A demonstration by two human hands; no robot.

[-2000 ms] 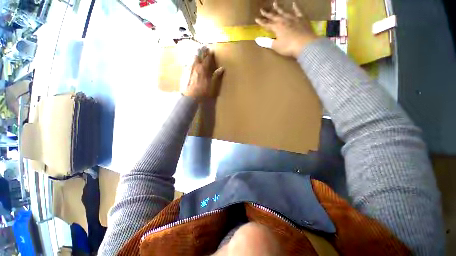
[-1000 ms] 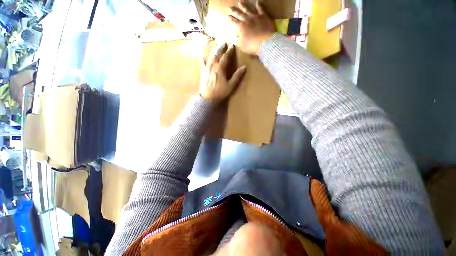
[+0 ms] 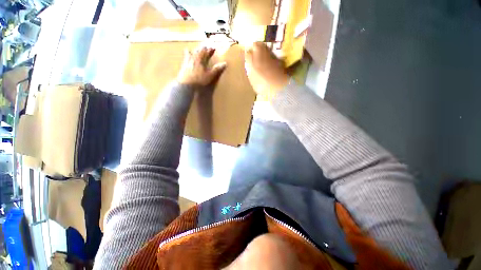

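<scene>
A brown cut panel (image 3: 227,113) lies flat on the table below the metal needle area (image 3: 219,35). My left hand (image 3: 202,69) rests on the panel, palm down, with thumb spread from the fingers. My right hand (image 3: 265,69) is at the panel's upper right edge, its fingers bent together; glare hides the fingertips, so I cannot tell if they grip anything. The guide board with its black square (image 3: 271,33) and yellow card block (image 3: 296,37) lies just above and right of that hand.
A thick brown panel stack (image 3: 66,129) stands at the left. Loose brown panels (image 3: 67,203) hang at the lower left near a blue item (image 3: 17,237). A dark grey surface (image 3: 401,95) is at the right. A metal arm with a red mark (image 3: 182,11) is at the top.
The panel and guide board have moved left past the needle area. My right hand has moved left and drawn its fingers in. My left hand shifted right, then back left.
</scene>
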